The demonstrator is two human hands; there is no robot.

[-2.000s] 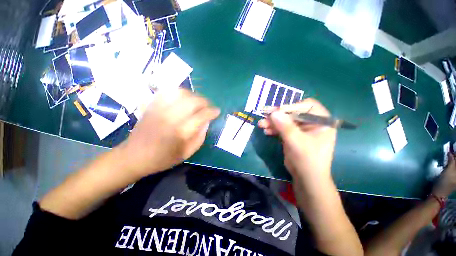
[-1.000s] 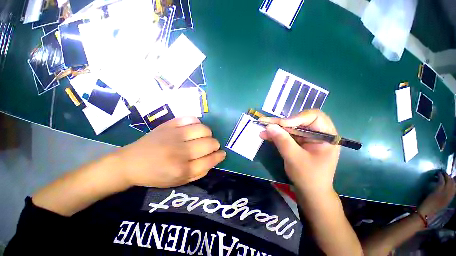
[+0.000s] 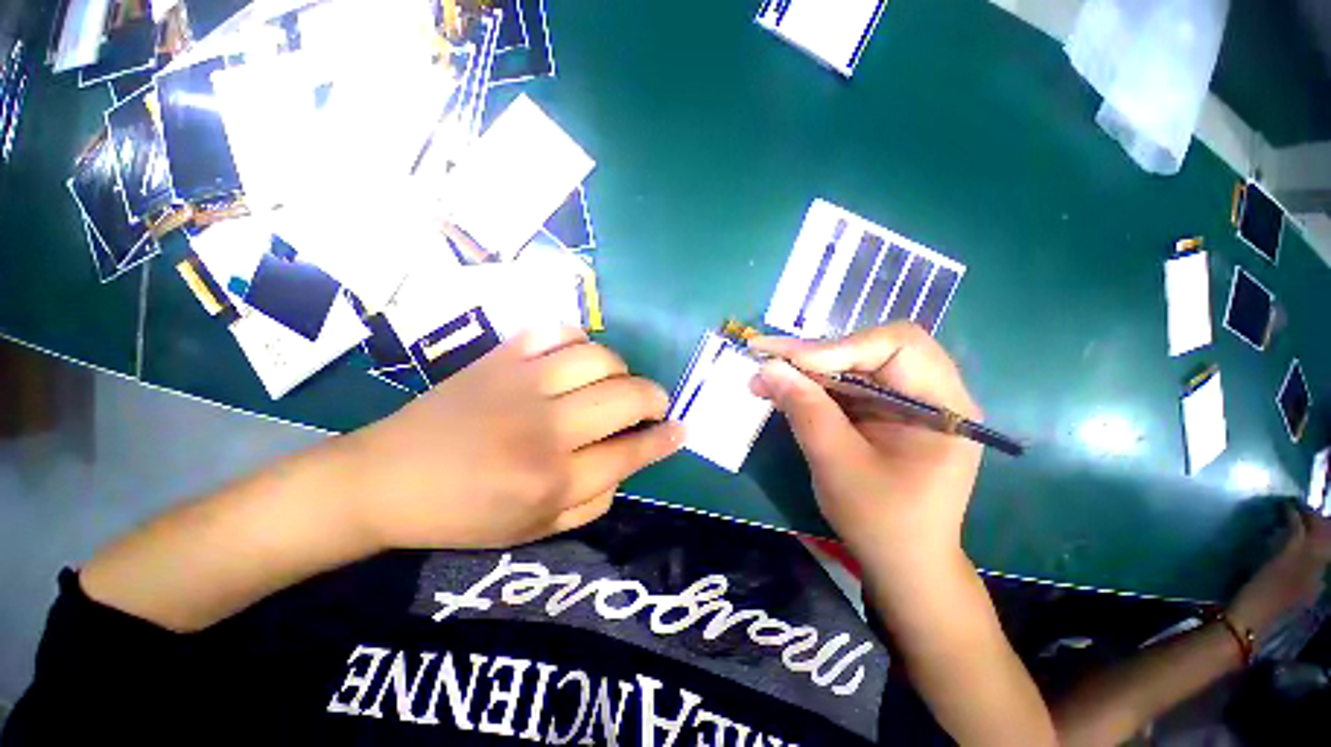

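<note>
An LCD module lies white side up on the green mat, its orange tab at the far end. A dark strip lies along its left edge. My right hand holds dark tweezers like a pencil, the tip hidden by the fingers near the module's tab end. My left hand rests on the mat, its fingertips at the module's left edge; it grips nothing that I can see. A white liner sheet with several black strips lies just beyond my right hand.
A heap of white and black modules lies at the left, partly overexposed. Another module lies at the far edge. Several modules lie at the right, near another person's hand. Translucent plastic hangs over the back.
The dark strip went from crossing the module near the tweezers to lying along its left edge. My left hand came away from the heap's side to the module's edge.
</note>
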